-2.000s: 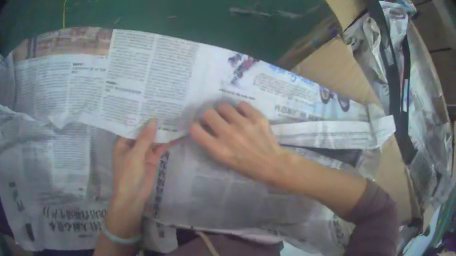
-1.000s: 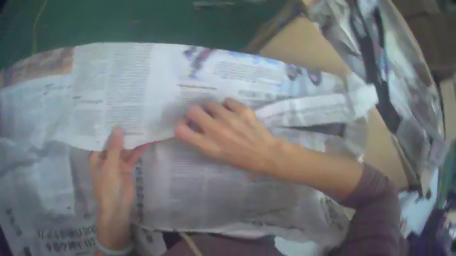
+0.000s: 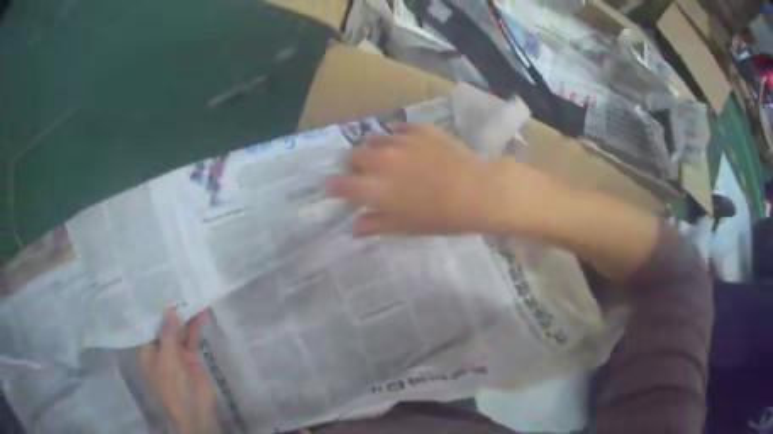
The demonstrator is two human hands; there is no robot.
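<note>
A large printed newspaper [image 3: 314, 314] lies across my lap, with a folded layer along its far side. My left hand [image 3: 176, 360] pinches the edge of the folded layer at the lower left. My right hand [image 3: 407, 182] is blurred and lies over the paper near its right end, fingers spread and bent; I cannot tell whether it grips anything. A crumpled paper end [image 3: 492, 123] sticks up beyond my right wrist. No dark part shows inside the paper on my lap.
An open carton with a brown flap [image 3: 373, 85] stands at the upper right. It holds crumpled newspaper [image 3: 576, 51] and dark strips [image 3: 487, 55]. The green floor [image 3: 127, 85] lies beyond the paper. A white sheet [image 3: 538, 403] shows beside my lap. Part of another person in dark clothing [image 3: 746, 339] is at the right edge.
The view has turned towards the carton. My right hand has moved along the paper, away from my left hand and towards the paper's right end. The pale folded band there no longer shows.
</note>
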